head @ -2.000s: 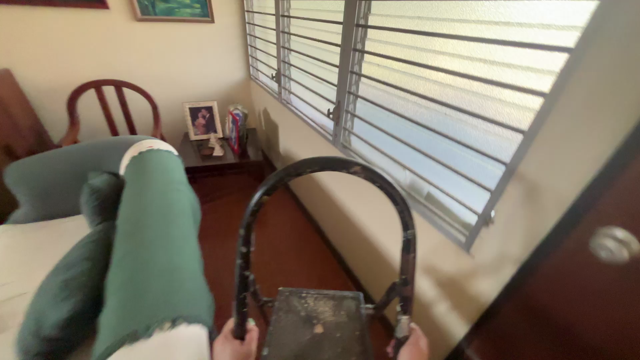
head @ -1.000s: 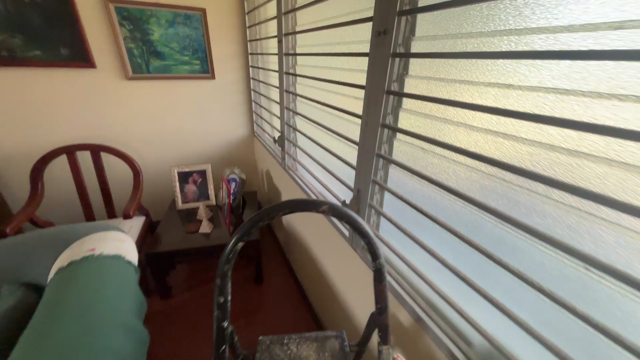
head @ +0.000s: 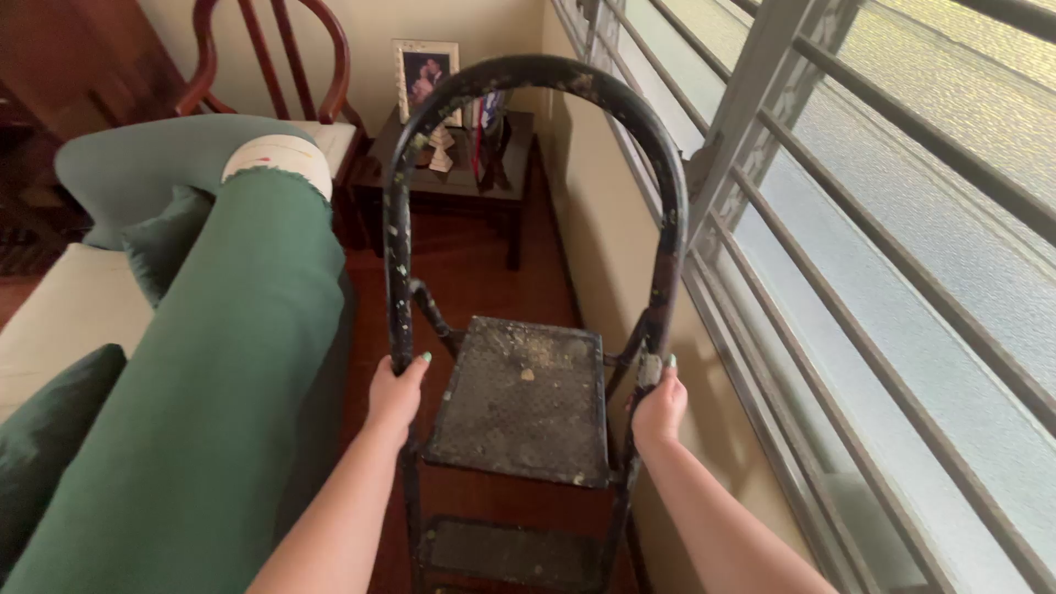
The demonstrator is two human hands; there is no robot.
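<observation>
A black metal step stool (head: 521, 400) with a tall curved handrail stands upright before me, its top step worn and spotted with paint. My left hand (head: 396, 394) grips the left tube of the rail beside the top step. On the other side, my right hand (head: 660, 404) is closed around the right tube, near a worn grey patch. A lower step (head: 511, 551) shows beneath the top one. The stool's feet are out of sight.
To the left is a sofa draped with a green cover (head: 223, 363). A louvered window with metal bars (head: 825, 305) runs along the right wall. Beyond the stool stand a dark side table (head: 445, 191) holding a picture frame (head: 427, 82), and a wooden armchair (head: 334, 99).
The view has tilted down since one second ago, bringing both hands and the lower step into sight. Two seconds ago both hands were also on the rail.
</observation>
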